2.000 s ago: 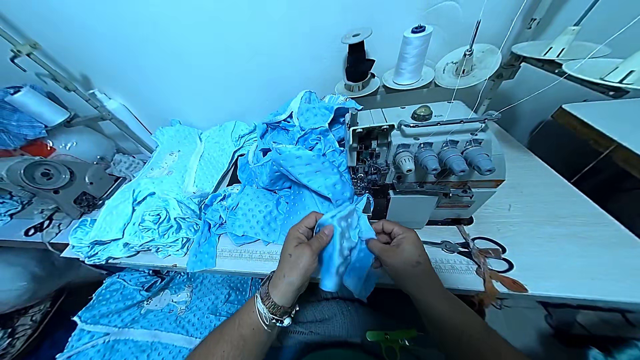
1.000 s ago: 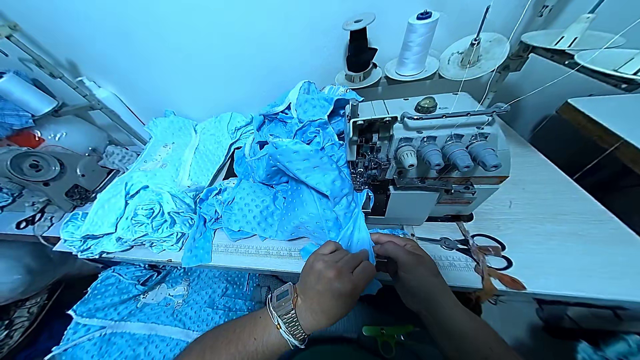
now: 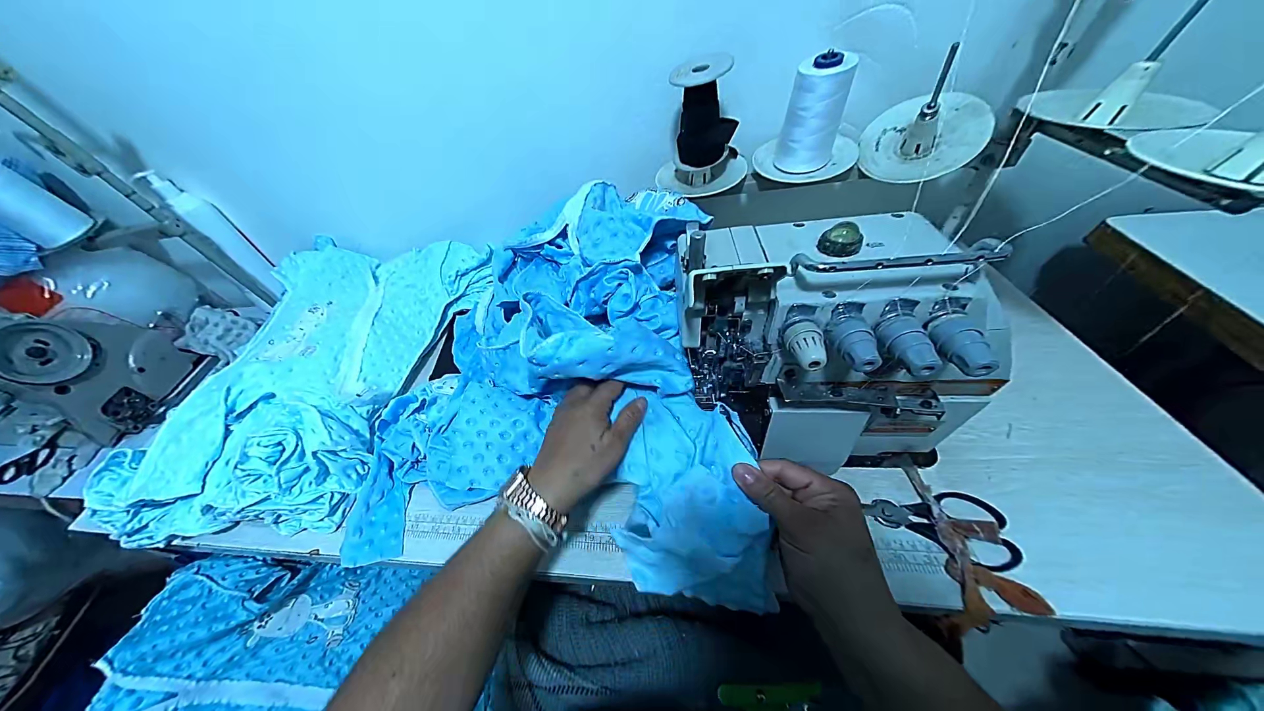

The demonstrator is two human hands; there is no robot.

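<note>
Blue dimpled fabric [image 3: 691, 484] runs from a heap of the same cloth over the table's front edge. My left hand [image 3: 588, 439] lies on it, fingertips tucked beneath a fold; whether they grip is hidden. Between thumb and fingers, my right hand [image 3: 800, 504] pinches the fabric's right edge, just below the needle area of an overlock sewing machine [image 3: 849, 316]. Behind my left hand the blue heap [image 3: 602, 286] leans against the machine's left side. Black-handled scissors [image 3: 953, 528] lie right of my right hand, with orange and pale fabric scraps [image 3: 973, 583] across them.
Folded light-blue garments [image 3: 296, 395] cover the table's left part. More blue fabric [image 3: 267, 632] hangs lower at the left. A measuring tape [image 3: 454, 528] runs along the front edge. Behind the machine stand a white thread cone [image 3: 815, 114] and a black-wound spool [image 3: 701, 123]. Another sewing machine [image 3: 89, 365] is far left.
My hands were close together on the cloth at the table edge; now they are apart. My left hand has moved away onto the fabric by the heap, and the front piece lies more spread out.
</note>
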